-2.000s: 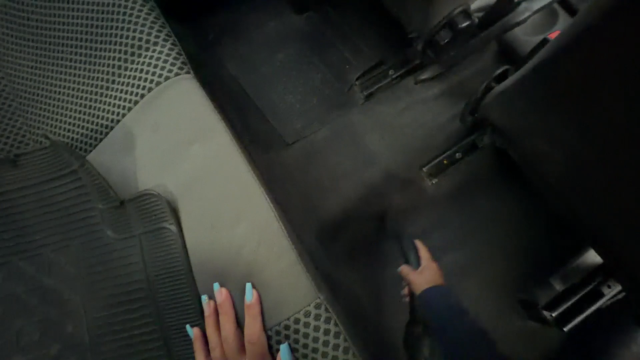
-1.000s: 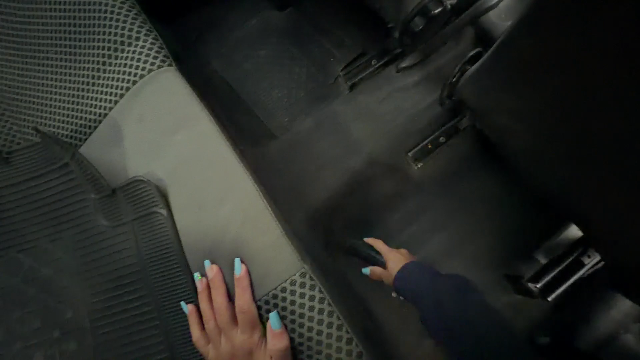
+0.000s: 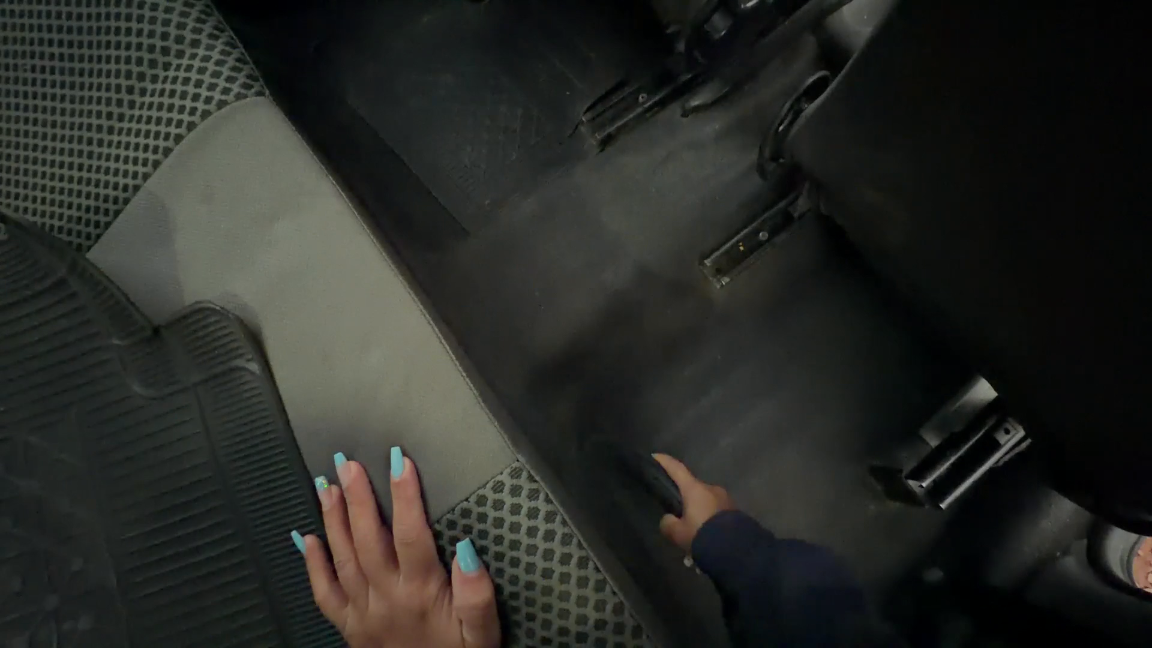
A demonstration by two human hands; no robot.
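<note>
My left hand (image 3: 396, 567) lies with fingers spread on the grey and patterned cover of a car seat (image 3: 342, 297), beside the edge of a ribbed black rubber floor mat (image 3: 153, 468) resting on that seat. Lower down, on the dark car floor (image 3: 576, 234), my right hand (image 3: 691, 504), in a dark blue sleeve, is closed around a black handled tool (image 3: 661, 481). Its far end blends into the dark floor, so I cannot tell what kind of tool it is.
Metal seat rails (image 3: 756, 243) stand on the floor, with another rail (image 3: 967, 459) at the lower right. A dark front seat (image 3: 1008, 225) overhangs the right side. A round holder (image 3: 1120, 553) with something in it sits at the right edge.
My right hand keeps its hold on the black tool, which has swung from upright in the view to pointing up and left. My left hand stays on the seat.
</note>
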